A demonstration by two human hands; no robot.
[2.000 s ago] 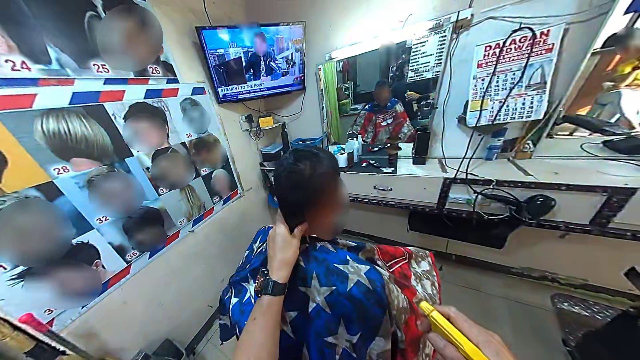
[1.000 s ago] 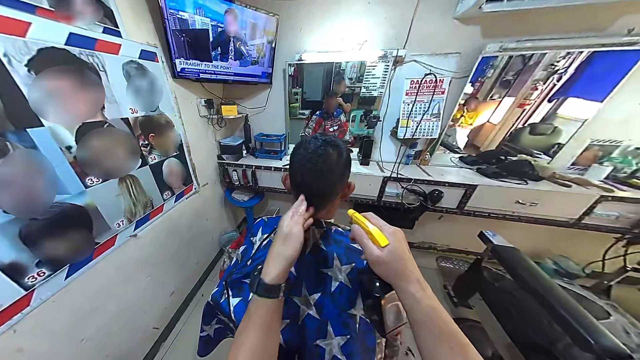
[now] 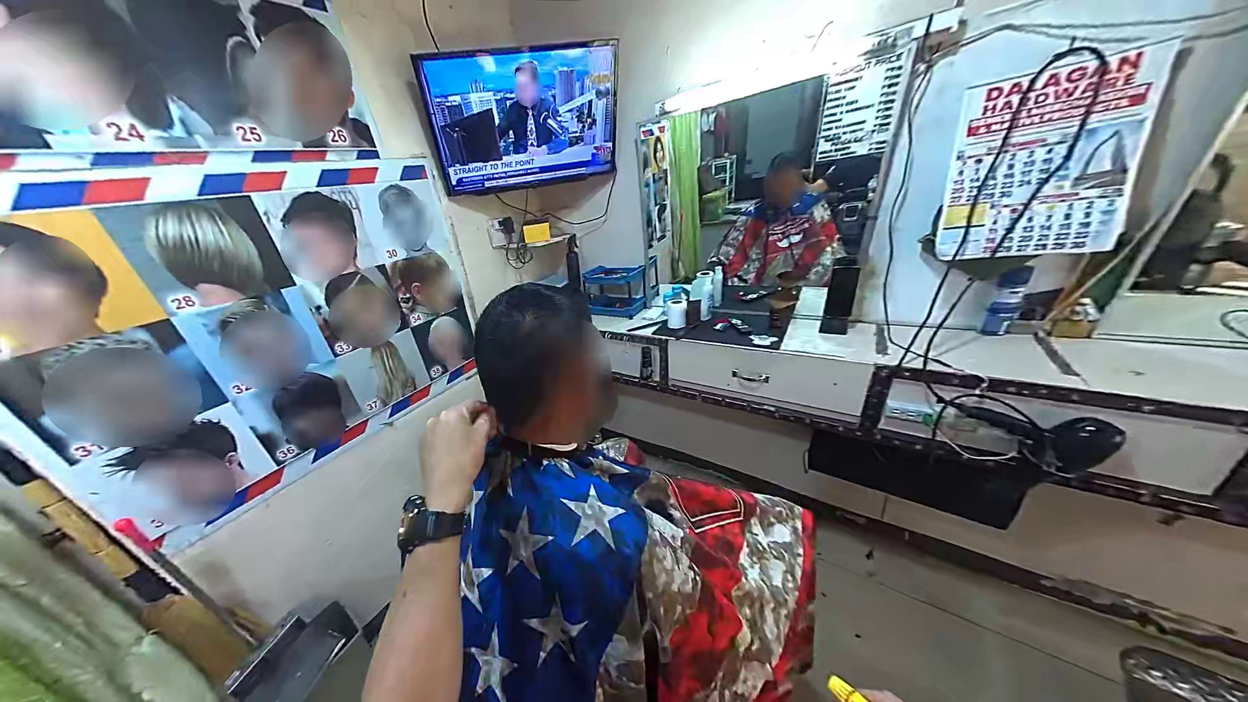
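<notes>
A seated person with short dark hair (image 3: 531,351) faces away to the right, wrapped in a barber's cape (image 3: 585,556) with white stars on blue and red and mottled panels. Behind the head, at the nape, is my left hand (image 3: 456,450), its fingers drawn together; whether they pinch hair or the cape's neck edge cannot be told. A dark watch is on that wrist. At the bottom edge, only a sliver of my right hand (image 3: 880,695) shows, with the tip of a yellow tool (image 3: 845,689) beside it, low and to the right of the cape.
A counter (image 3: 829,341) with bottles, a blue plastic basket (image 3: 616,291) and a drawer runs along the wall under a mirror (image 3: 770,185). Cables and a black hair dryer (image 3: 1082,444) hang at its front. A haircut poster (image 3: 244,322) covers the left wall; a television (image 3: 522,117) hangs in the corner.
My right hand with the yellow tool has moved from behind the person's neck down to the bottom edge of the view. My left hand stays by the nape. The view has shifted.
</notes>
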